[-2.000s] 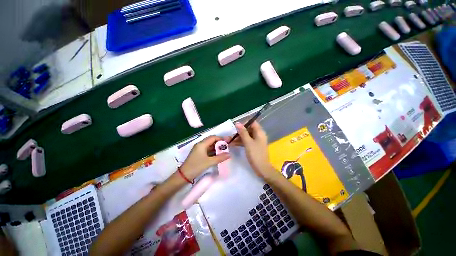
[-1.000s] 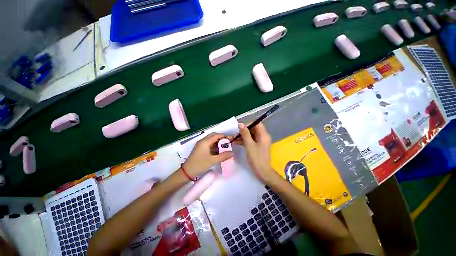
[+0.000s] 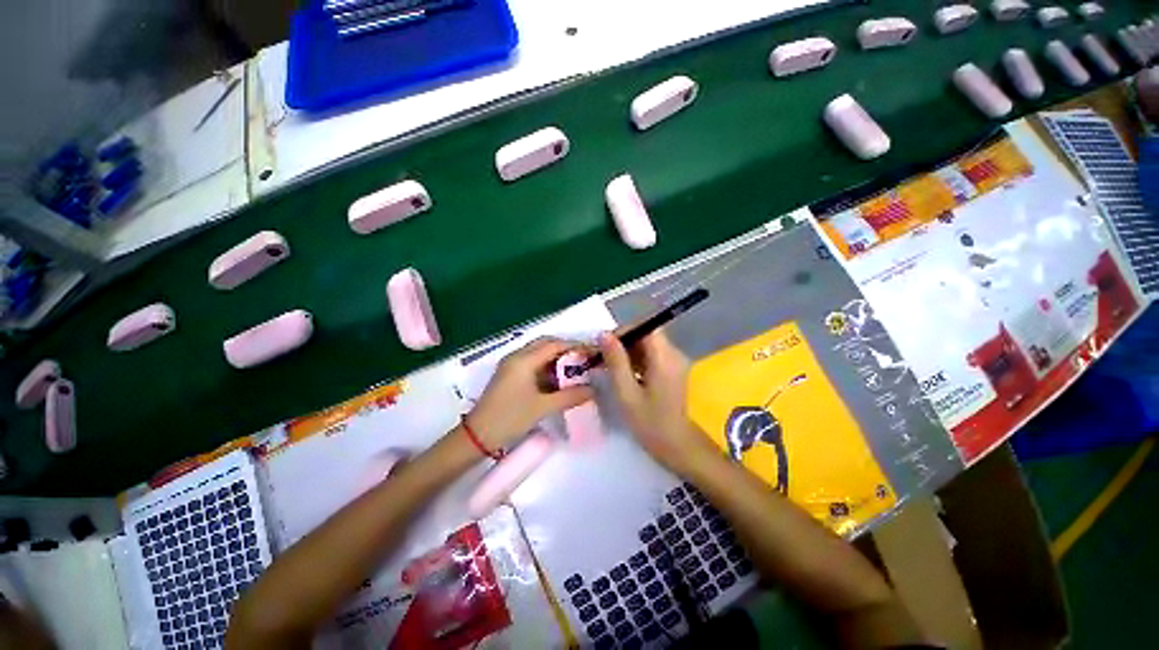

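Note:
My left hand [image 3: 515,396] holds a pink housing [image 3: 572,370] upright, its end with a dark spot facing up. My right hand [image 3: 651,387] holds slim black tweezers [image 3: 667,318], pen-like, slanting down to the left with the tip at the housing's end. Whether a sticker is on the tip cannot be told. Another pink housing [image 3: 511,472] lies near my left wrist, partly blurred. A white sticker sheet [image 3: 559,533] lies under my hands, with rows of dark squares at its near end.
A green conveyor belt [image 3: 508,241] carries spaced pink housings beyond my hands. A blue tray [image 3: 400,64] with metallic tools stands beyond it. A full sticker sheet [image 3: 197,559] lies at left. Yellow and grey printed packaging [image 3: 794,419] lies at right. An open cardboard box [image 3: 1004,546] is below the bench edge.
The housings on the belt have moved left. The tweezers have tilted lower, and their tip has come over the held housing's end. My left hand has stayed nearly in place.

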